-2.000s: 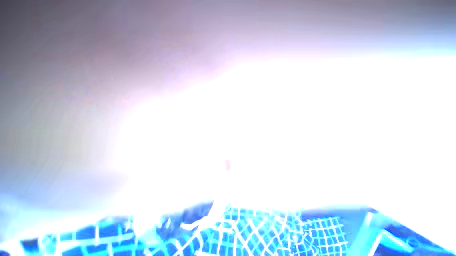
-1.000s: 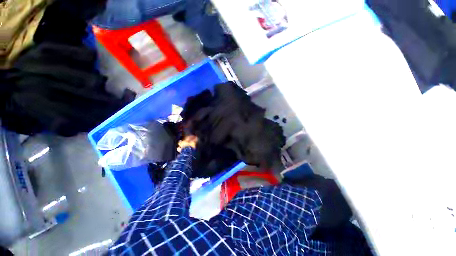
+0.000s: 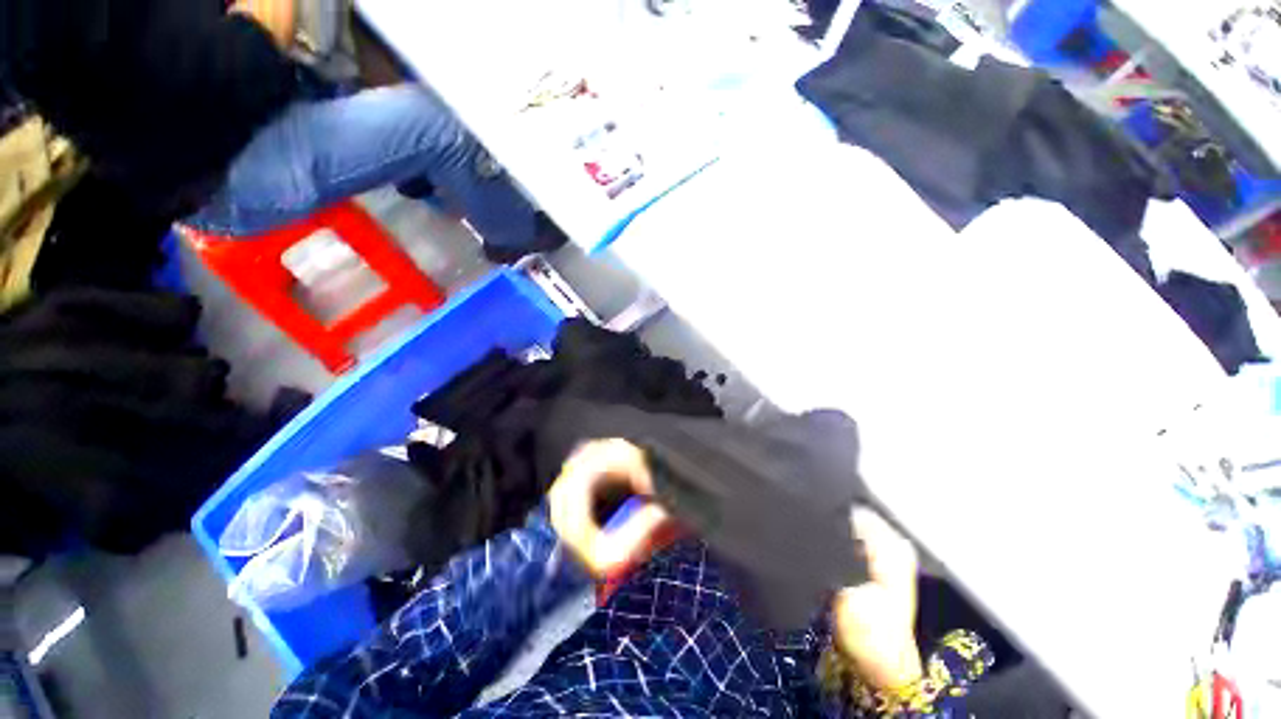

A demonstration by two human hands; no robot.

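A black cloth piece point(image 3: 759, 492) is stretched between my two hands, above the wearer's lap beside the white table. My left hand point(image 3: 607, 509) grips its left end with curled fingers, over the edge of the blue bin. My right hand point(image 3: 878, 597) holds its right end near the table edge and is slightly blurred. The blue bin point(image 3: 365, 407) holds more black cloth point(image 3: 492, 450) and a clear plastic bag point(image 3: 302, 534).
The white table point(image 3: 829, 267) runs diagonally, with black cloth point(image 3: 983, 120) across its far side. Red-handled scissors point(image 3: 1217, 698) lie at lower right. A person in jeans point(image 3: 351, 148) sits on a red stool point(image 3: 316, 288) at upper left. Dark cloth point(image 3: 113, 421) is piled at left.
My left hand has come up out of the blue bin with a black cloth piece. My right hand has come into view and holds its other end. The view has shifted to the right.
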